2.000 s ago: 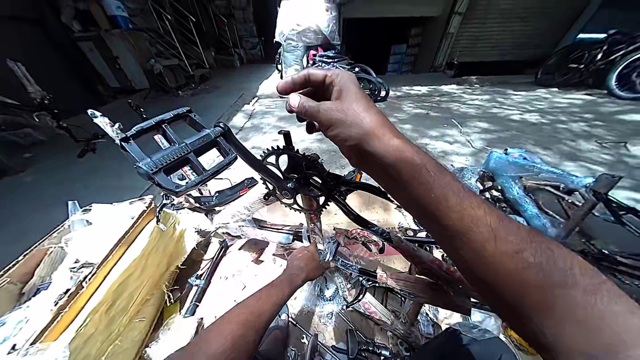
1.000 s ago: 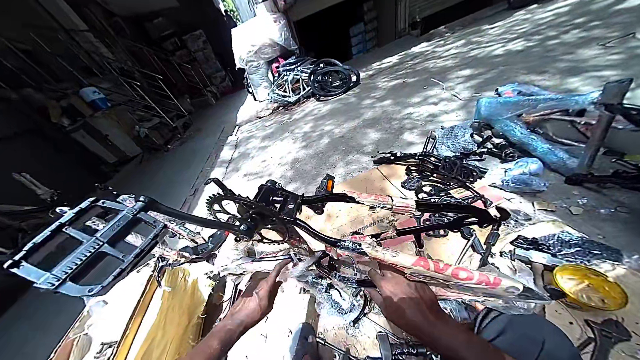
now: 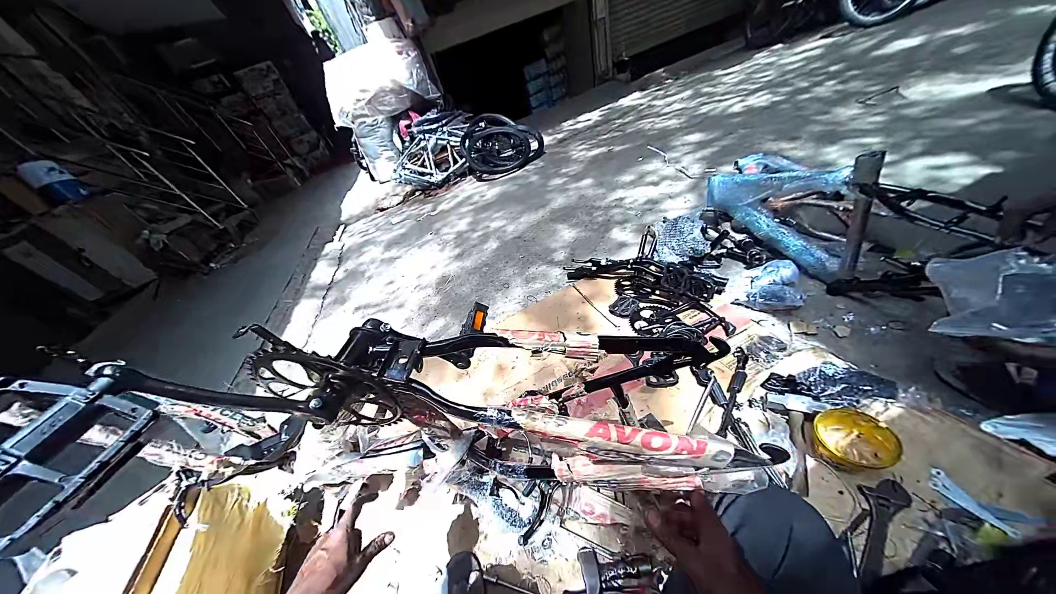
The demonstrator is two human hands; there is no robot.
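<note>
A black bicycle frame [image 3: 462, 404], its tubes partly wrapped in printed paper and plastic, lies across the view at centre. A crank and chainring [image 3: 363, 404] are on its left part, and a large flat pedal [image 3: 62, 454] is at the far left. My left hand [image 3: 342, 549] is below the chainring over the littered cardboard, thumb and fingers apart, with nothing in it. My right hand [image 3: 693, 532] is at the wrapped tube's lower edge beside my knee; its fingertips are partly hidden, so whether it grips the tube cannot be told.
Chainrings and cranks [image 3: 660, 301] are piled on cardboard behind the frame. A plastic-wrapped blue frame [image 3: 775, 206] lies at right. A yellow round container [image 3: 856, 438] and a spanner [image 3: 973, 499] are at lower right. Farther back are bicycle parts with wheels [image 3: 499, 148].
The view has swung and dropped. My right hand has come down from its raised place in front to the wrapped tube. My left hand has left the middle of the frame and is now apart from it.
</note>
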